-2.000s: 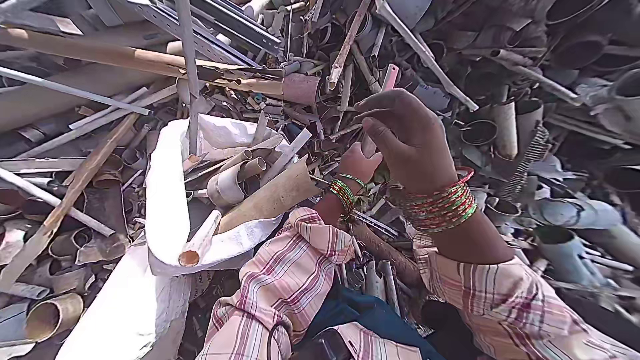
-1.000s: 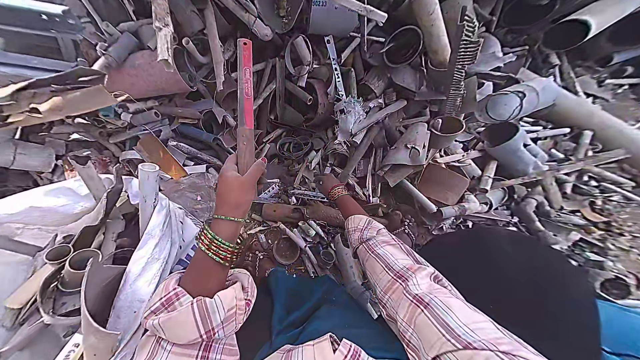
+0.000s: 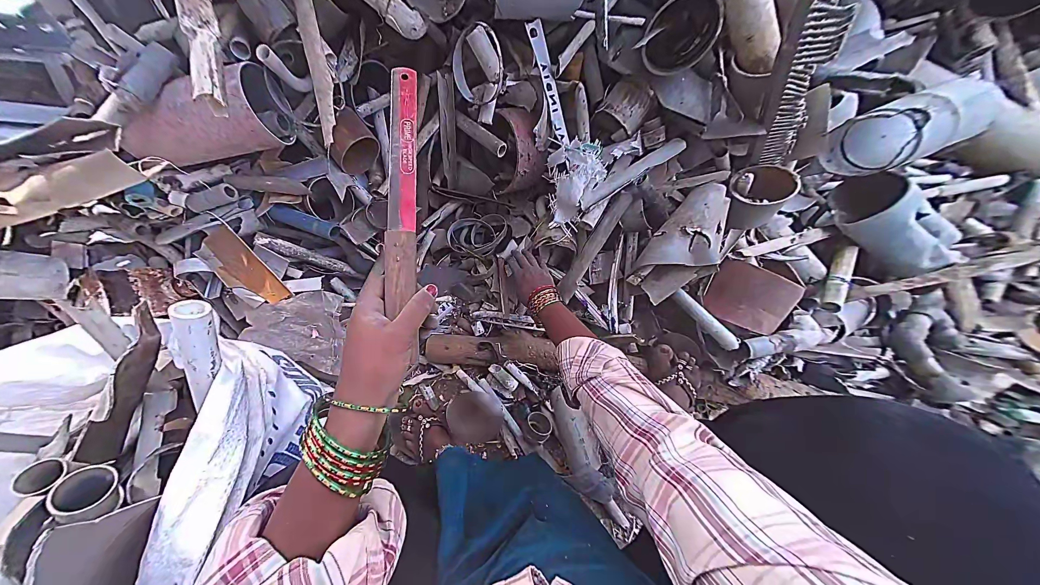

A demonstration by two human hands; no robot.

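Observation:
My left hand (image 3: pixel 382 337) grips the wooden handle of a flat tool with a red blade (image 3: pixel 404 154), which looks like a large knife and points up and away from me. Further forward and to the right, my right hand (image 3: pixel 528 280) rests low on the scrap with its fingers spread; whether its fingertips touch a piece cannot be told. Just in front of me lies a short wooden log (image 3: pixel 520 349), below my right hand. Small pipe offcuts (image 3: pixel 504 378) lie on the near side of the log.
A white woven sack (image 3: pixel 244 406) holding pipe pieces stands at the lower left. Broken plastic pipes surround the hands, among them a wide pinkish pipe (image 3: pixel 203 118) and a grey pipe fitting (image 3: pixel 890 219). My feet are close to the log. A large black rounded thing (image 3: pixel 886 479) fills the lower right.
The view has swung to the right from the sack. Two seconds ago both hands were close together by the red tool; now my left hand holds it upright and my right hand is down on the scrap.

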